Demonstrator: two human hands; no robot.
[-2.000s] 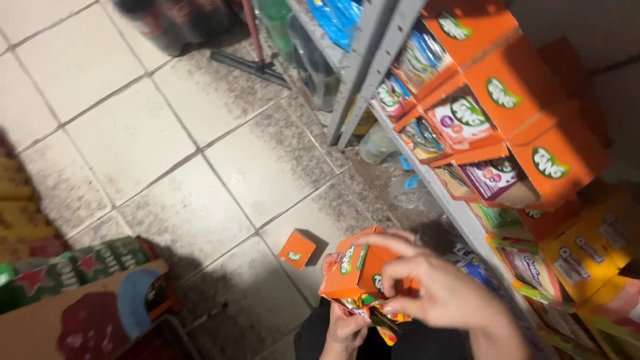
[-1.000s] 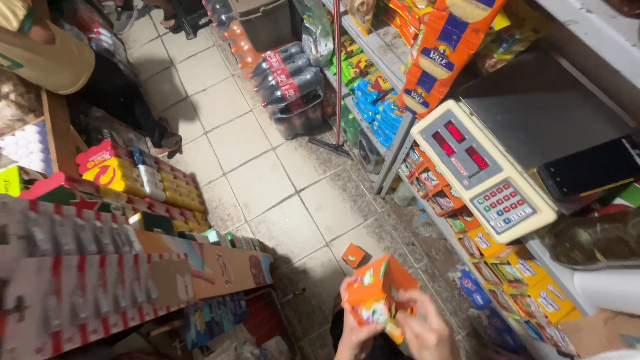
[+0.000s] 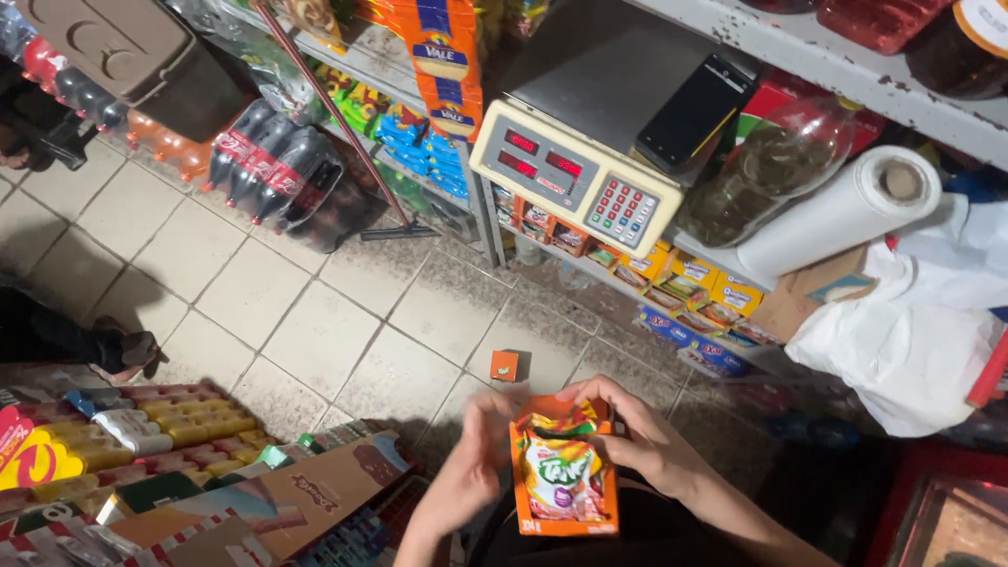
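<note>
An orange Tang box (image 3: 565, 526), its front cut open to show drink-mix sachets (image 3: 563, 476), stands upright at the lower middle, above my dark-clothed lap. My right hand (image 3: 630, 425) grips the box's upper right edge, with fingers over the rim and the thumb at the sachets. At the upper left corner is my left hand (image 3: 482, 449), blurred, its fingers apart; whether they touch the box cannot be told. A small orange cardboard piece (image 3: 505, 365) bearing the same logo lies on the tiled floor just beyond the hands.
A price scale (image 3: 579, 173) with a phone (image 3: 697, 110) on it stands on the metal shelf at right, near a roll of plastic bags (image 3: 843, 213). Packed cola bottles (image 3: 272, 169) and a floor squeegee (image 3: 400, 231) are ahead. Stacked cans (image 3: 157, 421) fill the lower left; a person's foot (image 3: 130, 354) is above them.
The box has turned so its open front with sachets faces me. My left hand has moved from below the box to its upper left side. The view has swung toward the scale and shelves.
</note>
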